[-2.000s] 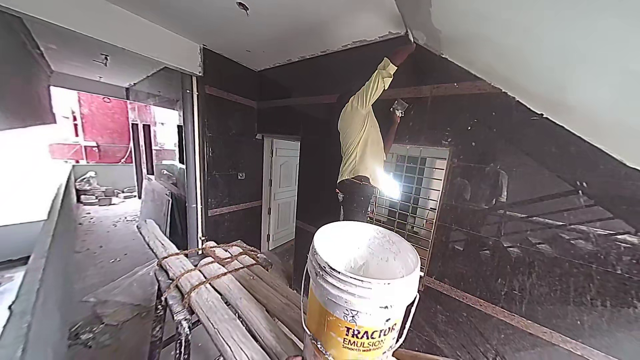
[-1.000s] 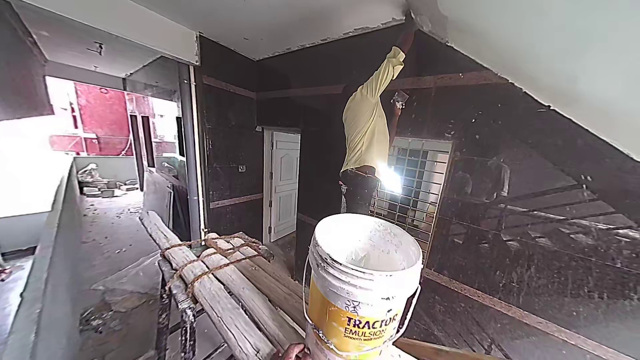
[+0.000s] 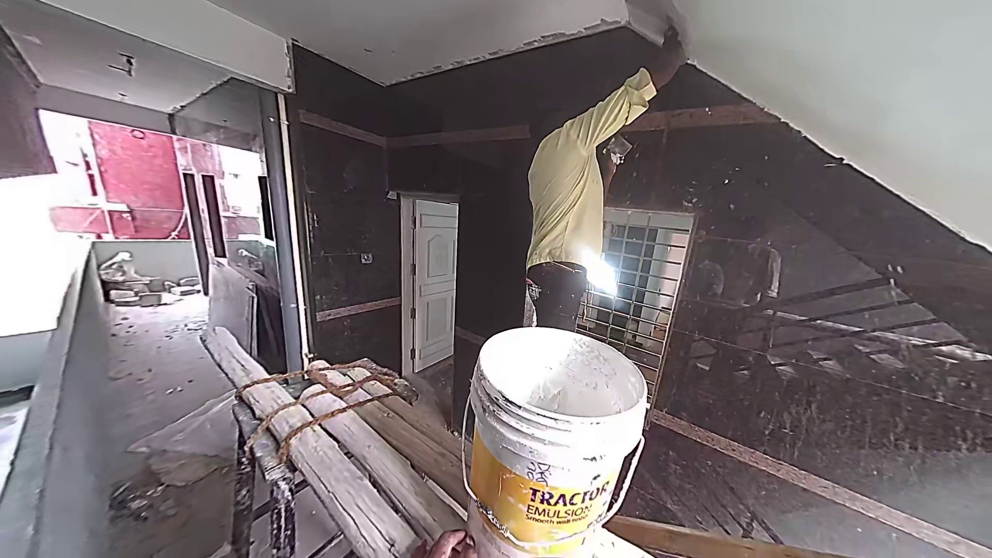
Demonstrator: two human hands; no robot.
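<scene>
A white plastic paint bucket (image 3: 535, 473) with a yellow label stands upright at the lower centre, its wire handle hanging down. Its open top shows white-smeared inner walls; the bottom is cut off by the frame. Just the fingers of my left hand (image 3: 449, 545) show at the bottom edge, against the bucket's lower left side, and their grip cannot be made out. My right hand is out of view. Left of the bucket lie several rough wooden poles (image 3: 364, 465), tied with brown rope (image 3: 298, 422) over a paint-spattered metal frame (image 3: 263, 465).
Beyond the bucket a co-worker (image 3: 570, 194) in a yellow shirt reaches one arm to the ceiling corner and holds a small tool in the other hand. The sloped ceiling (image 3: 837, 85) comes down at right. A wooden plank (image 3: 697, 539) lies lower right; a low wall (image 3: 70, 403) runs along the left.
The co-worker keeps one arm raised at the ceiling corner throughout. The bucket and the roped poles stay in place, and more of my left fingers shows than two seconds ago.
</scene>
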